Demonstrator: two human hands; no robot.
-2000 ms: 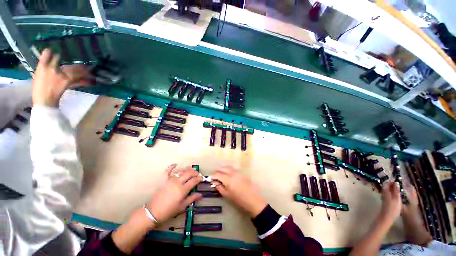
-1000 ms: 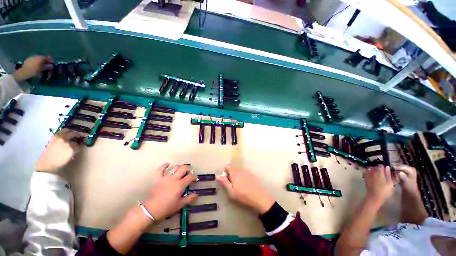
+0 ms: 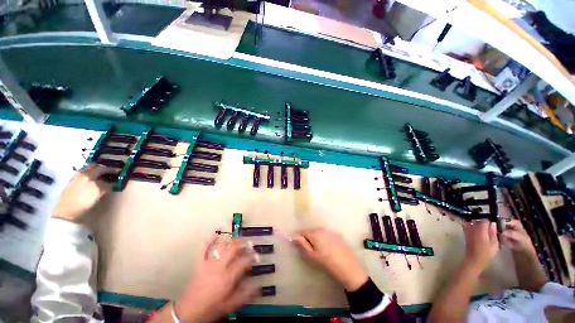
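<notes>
A comb-shaped unit, a green circuit-board strip (image 3: 237, 224) with dark oblong bodies (image 3: 257, 231) pointing right, lies on the bench before me. My left hand (image 3: 222, 277) is blurred and lies over the strip's middle and lower part; its fingertips are unclear. A thin reddish lead shows beside the strip's upper end. My right hand (image 3: 328, 252) is to the right of the bodies, fingers pinched together. A thin pale thing shows at its fingertips, too small to name.
More comb units (image 3: 275, 163) lie along the bench's back edge, at right and on the green belt (image 3: 208, 82). Another person's hand (image 3: 79, 192) touches units at left. A second person's hands (image 3: 482, 240) work on a unit at right, beside dark trays (image 3: 536, 227).
My left hand has slid down the strip, uncovering its upper end. My right hand has moved slightly right and down, away from the unit. The person at left has let go of the belt units.
</notes>
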